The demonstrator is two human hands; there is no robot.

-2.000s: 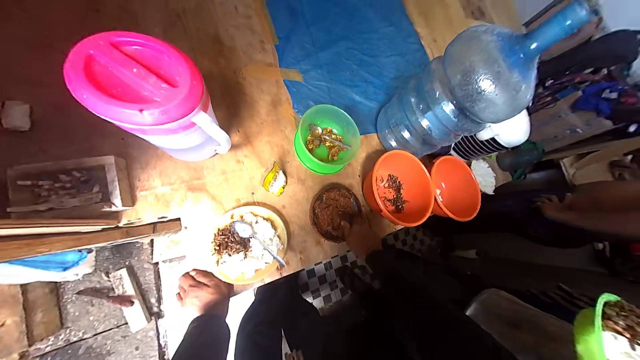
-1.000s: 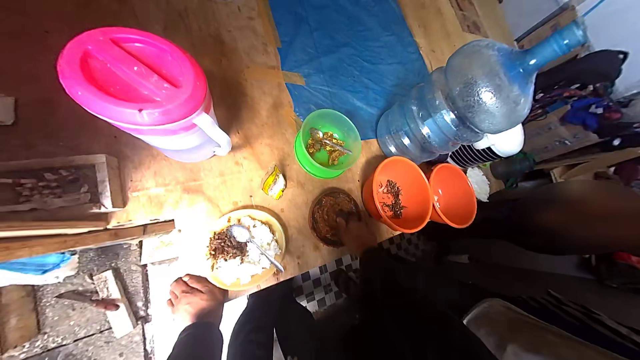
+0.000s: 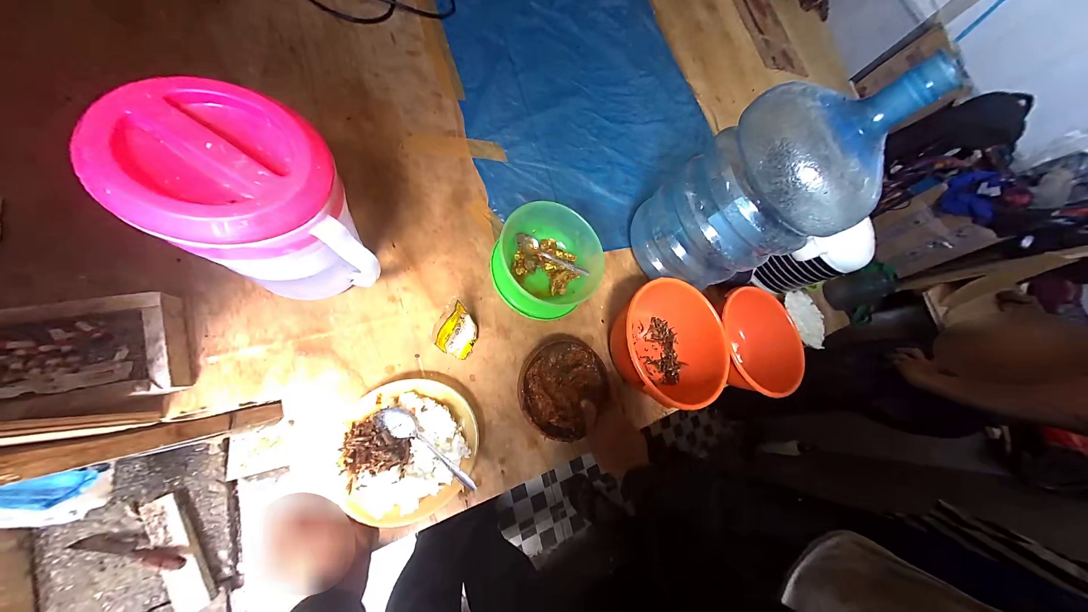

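Note:
My left hand (image 3: 310, 544), in bright light and blurred, is beside a yellow plate (image 3: 469, 416) of white rice and dark shredded food, with a metal spoon (image 3: 444, 463) lying across it. Its fingers cannot be made out. In shadow, my right hand (image 3: 610, 432) reaches with its fingers to a round dark bowl (image 3: 561, 382) of reddish-brown paste; whether they hold anything is unclear. Behind that bowl stands a green plastic bowl (image 3: 510, 293) with yellowish food and a spoon. An orange bowl (image 3: 710, 340) with dark bits of food is right of the paste.
A pink-lidded pitcher (image 3: 208, 170) stands at left, near a yellow packet (image 3: 457, 331). A large blue water bottle (image 3: 765, 178) lies by a blue sheet (image 3: 569, 102). A second orange bowl (image 3: 765, 344) touches the first. Another person's hand (image 3: 918, 370) is at right; a knife (image 3: 110, 544) is lower left.
The green bowl of food seen at the lower right edge two seconds ago is out of view. Both my hands remain in about the same places beside the plate and at the paste bowl.

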